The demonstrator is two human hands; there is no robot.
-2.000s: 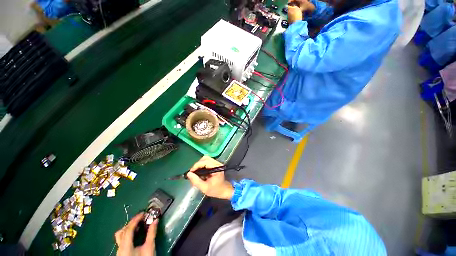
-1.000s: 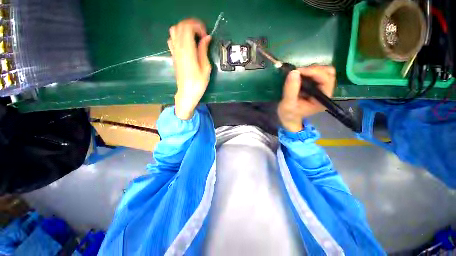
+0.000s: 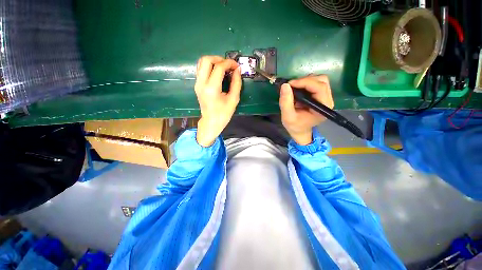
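Observation:
The small dark jig (image 3: 268,62) lies flat on the green bench, with a white and silver module (image 3: 247,66) in its pale centre. My right hand (image 3: 305,104) holds the black soldering iron (image 3: 328,113) like a pen; its thin tip reaches the module's right side. My left hand (image 3: 218,90) is at the jig's left side, thumb and fingertips pinched together close to the module. The thin solder wire (image 3: 142,82) runs across the bench from the left to this hand. Its end at the fingertips is too small to make out.
Clear plastic blister trays (image 3: 39,52) are stacked at the left. A round wire grille (image 3: 342,7) is at the top. The green tray (image 3: 388,84) at the right holds a brown-grey cup (image 3: 394,45) beside black cables. A cardboard box (image 3: 129,142) is below the bench edge.
My left hand has moved right and down to the module with the wire. My right hand has moved left, bringing the iron's tip from the jig's right part to the module.

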